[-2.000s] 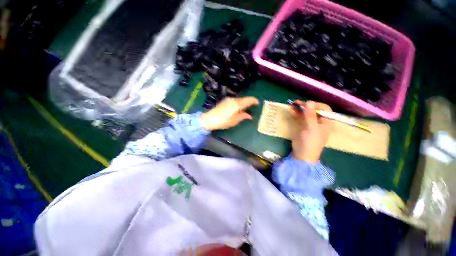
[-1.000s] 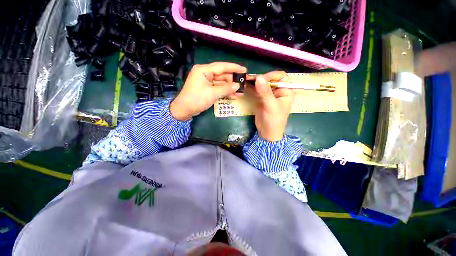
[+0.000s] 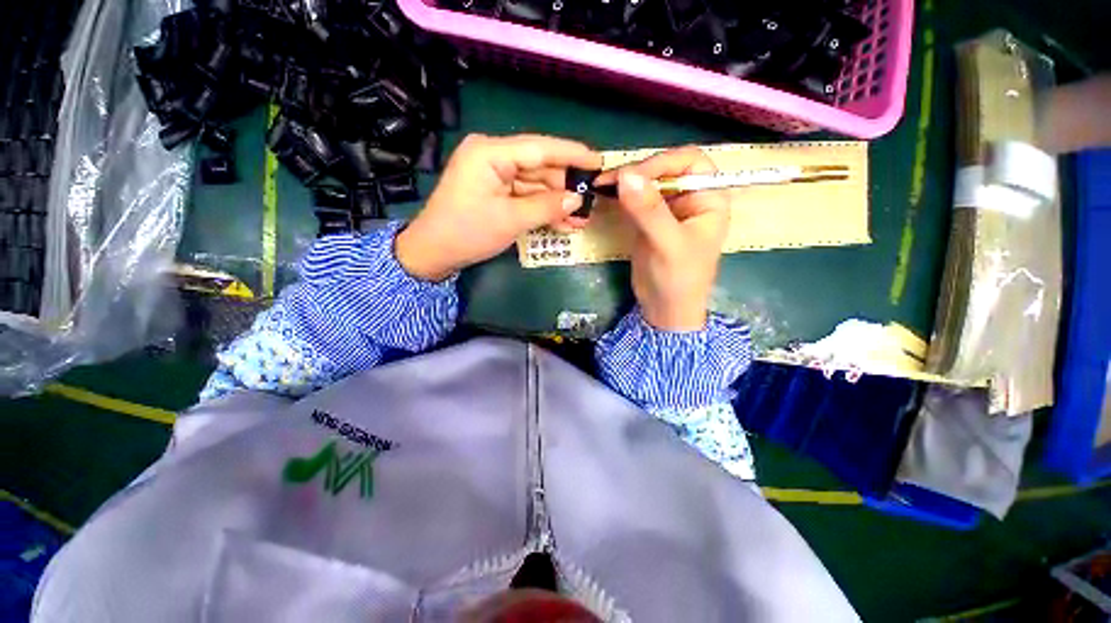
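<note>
My left hand (image 3: 493, 201) holds a small glossy black plastic part (image 3: 581, 191) between thumb and fingers. A small pale ring shows on the face of the part. My right hand (image 3: 674, 225) grips a slim white and gold pen-like tool (image 3: 743, 179), with its dark tip at the part's right side. Whether the tip touches the part is too small to tell. Both hands are just above a tan card (image 3: 804, 214) with dotted edges. Rows of tiny dark-and-pale round marks (image 3: 551, 248) show at the card's left end, partly hidden by my hands.
A pink basket (image 3: 682, 88) of black parts stands beyond the card. A loose heap of black parts (image 3: 353, 110) lies left of it. A clear bag (image 3: 122, 183) is at far left. Wrapped tan cards (image 3: 1001, 231), pale scraps (image 3: 865, 346) and a blue bin (image 3: 1088, 316) are at right.
My left hand, empty two seconds ago, now holds a black part. My right hand has brought the tool's tip to it. Over the last second both hands have stayed nearly in the same pose.
</note>
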